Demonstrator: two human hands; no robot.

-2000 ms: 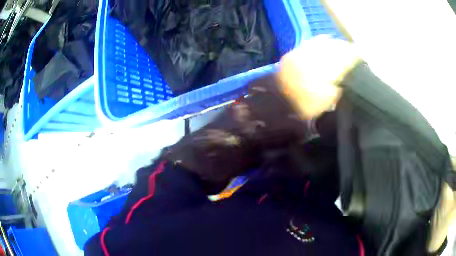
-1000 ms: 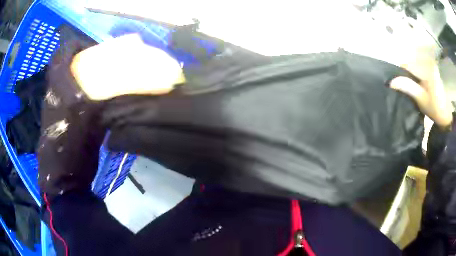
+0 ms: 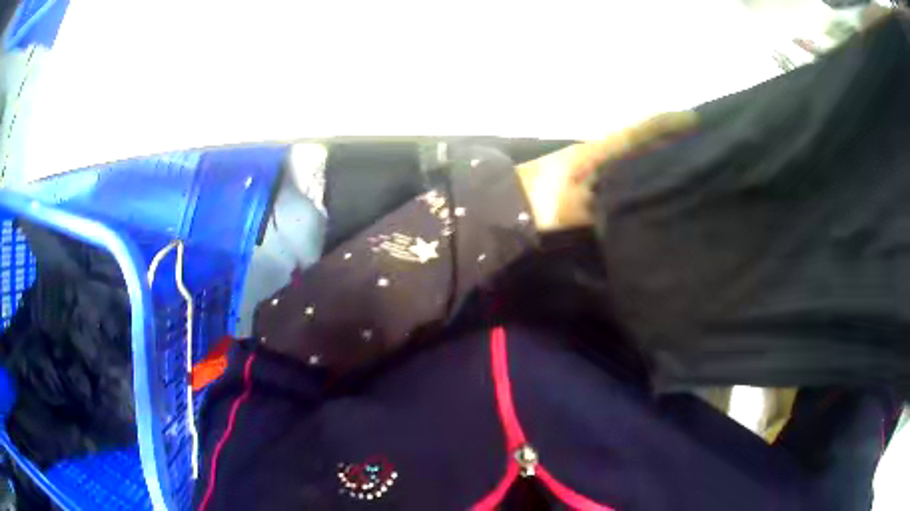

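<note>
A large limp black cloth piece fills the right side of the view, raised over the table edge and my lap. My left hand reaches across from the left and is at the cloth's left edge. Its fingers are partly behind the cloth and blurred, so its grip is unclear. A dark sleeve cover with white stars is on my left forearm. My right hand does not show; the cloth covers that side.
A glaring white tabletop spans the far side. A blue basket with crumpled black pieces stands at left. A pale cord hangs beside it, near a small orange-red item. Blurred small items lie at the far right.
The view has turned right. The black cloth, stretched between both hands one second ago, is now bunched to the right and raised. My left hand has moved right with it; my right hand has left view.
</note>
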